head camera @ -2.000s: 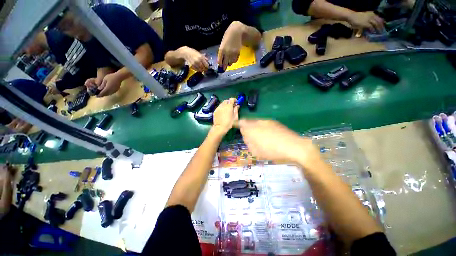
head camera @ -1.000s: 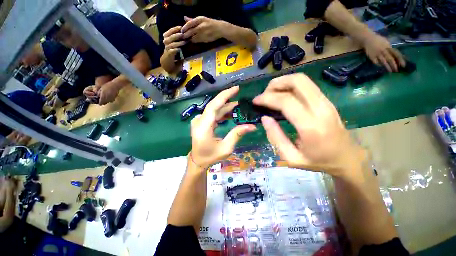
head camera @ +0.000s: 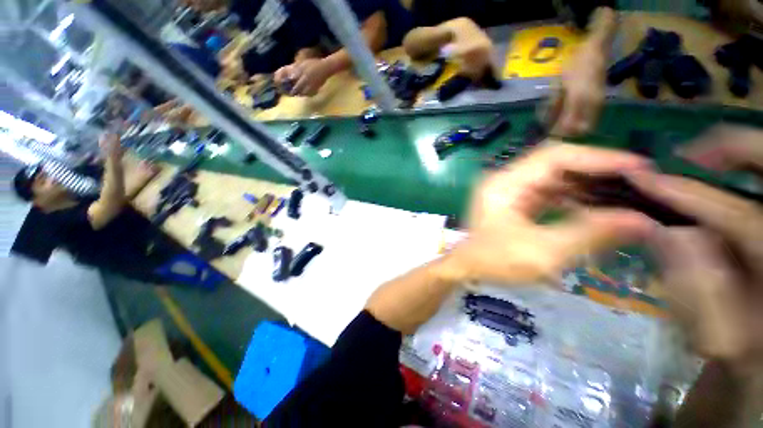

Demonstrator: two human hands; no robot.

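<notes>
My left hand point(head camera: 535, 217) and my right hand point(head camera: 711, 242) are blurred at the right of the view. Between them they hold a dark housing point(head camera: 623, 194), with fingers of both hands at its ends. Whether the housing is open or closed is hidden by fingers and blur. Dark narrow trim pieces point(head camera: 500, 316) lie in a short row on the clear plastic sheet point(head camera: 577, 359), below my left hand.
Housings point(head camera: 470, 135) lie on the green conveyor belt point(head camera: 376, 159). Curved black parts point(head camera: 294, 261) lie on white paper point(head camera: 376, 242) at left. A blue box point(head camera: 272, 368) stands below the bench. People sit opposite, and one person point(head camera: 75, 217) is at far left. A metal frame crosses above.
The view has swung left, so my hands and the sheet now show further right. Both hands stay at the dark housing; the green board seen between them one second ago no longer shows clearly.
</notes>
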